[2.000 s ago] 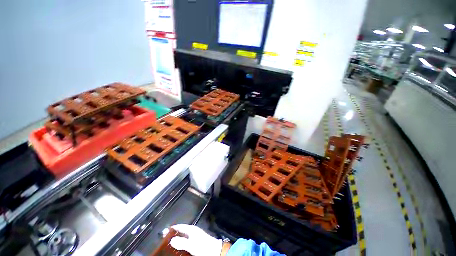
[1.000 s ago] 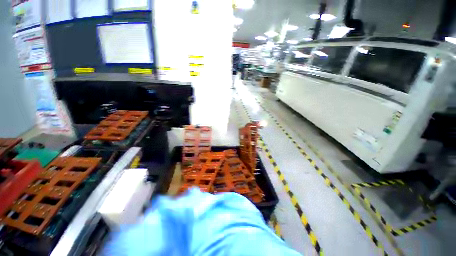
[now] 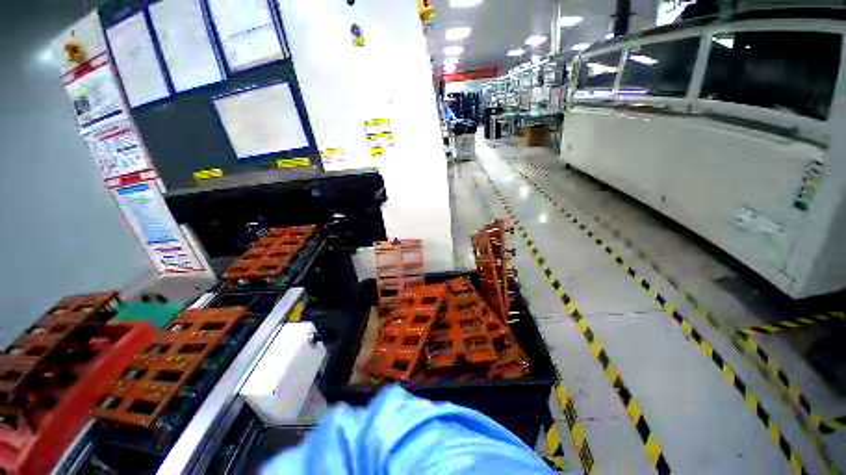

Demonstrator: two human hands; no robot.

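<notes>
Orange fixture plates (image 3: 408,327) lie heaped in the black tote (image 3: 445,390), some standing upright at its back and right side. Another orange plate (image 3: 172,364) lies over green boards on the conveyor, and one more orange plate (image 3: 271,254) lies farther along by the black machine opening. A blue sleeve (image 3: 408,441) crosses the bottom of the view in front of the tote. Both hands are out of the picture, so what they hold cannot be seen.
A red bin (image 3: 83,399) with orange plates on top stands behind the conveyor rail (image 3: 237,385). A white box (image 3: 283,371) sits at the outer rail. Striped floor lines (image 3: 594,343) run along the aisle. A long white machine (image 3: 686,167) stands at right.
The view has turned to the right. The gloved hand seen on an orange plate at the bottom two seconds ago has left the picture; only the blue sleeve shows now.
</notes>
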